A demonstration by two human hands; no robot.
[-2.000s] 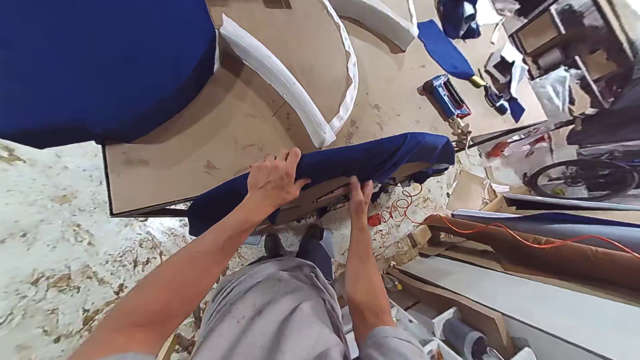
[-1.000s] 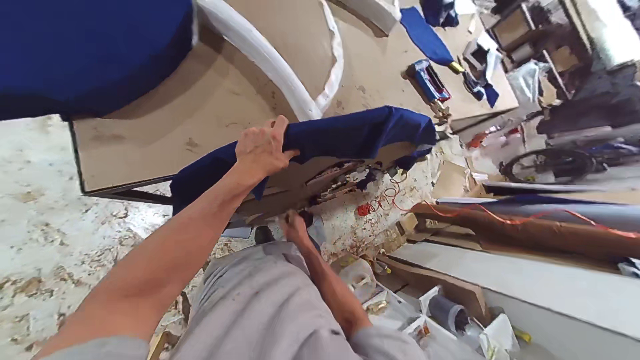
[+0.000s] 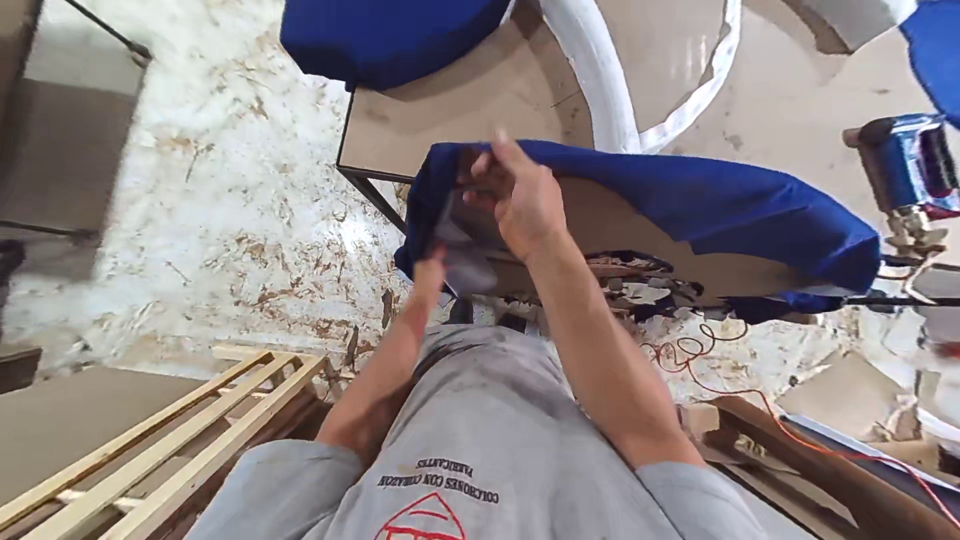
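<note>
A long curved piece covered in blue fabric (image 3: pixel 750 202) lies along the table's near edge, its brown underside (image 3: pixel 622 214) facing me. At its left end, my left hand (image 3: pixel 430 276) is at the fabric's lower edge, blurred, so its grip is unclear. My right hand (image 3: pixel 525 196) is over the left part of the brown side, thumb raised and fingers apart and partly curled, near the folded fabric. Right of the piece, a blue and chrome pneumatic stapler (image 3: pixel 904 169) lies on the table. White padded curved strips (image 3: pixel 596 67) lie behind.
A large blue-covered piece (image 3: pixel 390 37) overhangs the table's (image 3: pixel 390 127) left corner. A slatted wooden frame (image 3: pixel 187 427) stands at lower left. An orange air hose (image 3: pixel 772 412) coils on the scrap-littered floor (image 3: pixel 247 225) and runs right, over boards and a brown roll (image 3: pixel 825 465).
My left hand has gone from the piece's top edge to its left end. My right hand has come up from below to the brown side. The view has swung left.
</note>
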